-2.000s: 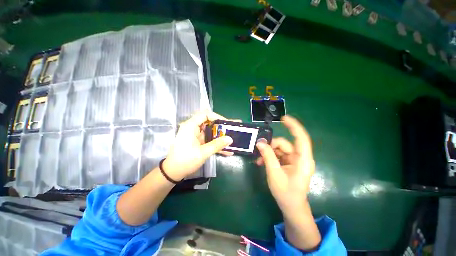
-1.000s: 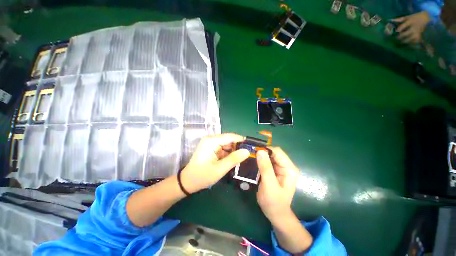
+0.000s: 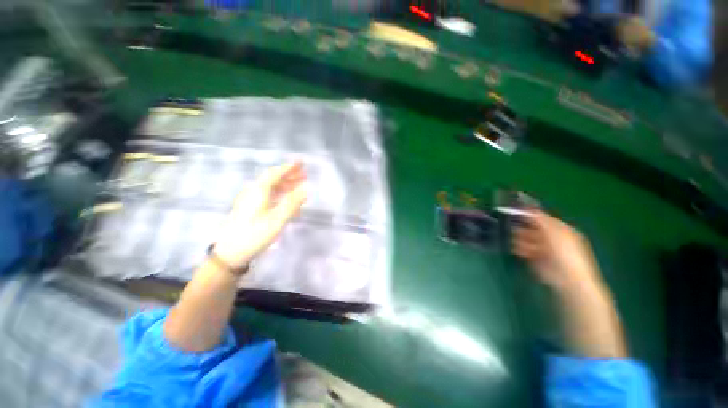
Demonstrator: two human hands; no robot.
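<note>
The view is blurred. My right hand point(image 3: 547, 247) holds a dark phone housing point(image 3: 515, 209) by its near end, low over the green bench. The housing is beside the dark display modules point(image 3: 469, 227), whose orange flex cables point away from me. My left hand point(image 3: 267, 209) is empty, fingers apart, over the translucent foam cover sheet point(image 3: 335, 255) on the tray. Whether it touches the sheet I cannot tell.
Another display piece point(image 3: 500, 131) lies farther off. Small metal clips point(image 3: 343, 38) line the far side. A black bin point(image 3: 694, 311) stands at the right. Stacked sheets point(image 3: 48, 343) lie lower left. Another person's blue sleeve point(image 3: 685, 40) shows at the upper right.
My hands have parted. The left has let go of the housing and moved left over the sheet. The right has carried the housing right, beside the display modules. The view has shifted.
</note>
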